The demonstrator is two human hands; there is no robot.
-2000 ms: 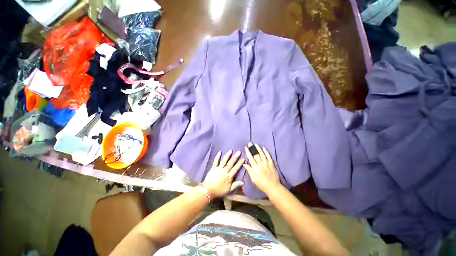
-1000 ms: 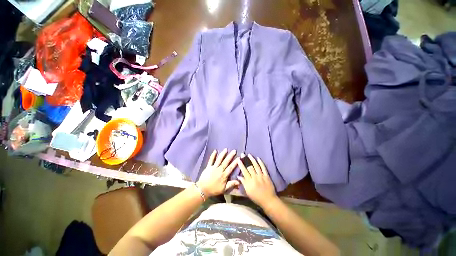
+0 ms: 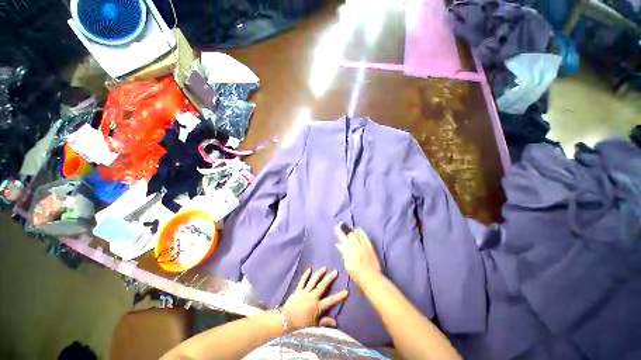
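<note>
A purple jacket lies front up, with its neck away from me and its long sleeves at the sides. My left hand rests on the lower front near the hem, fingers spread, holding nothing. My right hand is higher, its fingertips at the front edge around the waist. A small dark piece shows at its index finger; I cannot tell if it is a band or something held. Whether these fingers pinch the cloth is unclear.
An orange-rimmed tub, white scraps, black fabric, a red plastic bag and a clear box stand left. A blue-grilled fan is behind them. A purple garment pile lies right.
My right hand has moved up from the hem to the waist of the front edge and its fingers have drawn in. My left hand stays near the hem. The view has tilted up, showing the fan.
</note>
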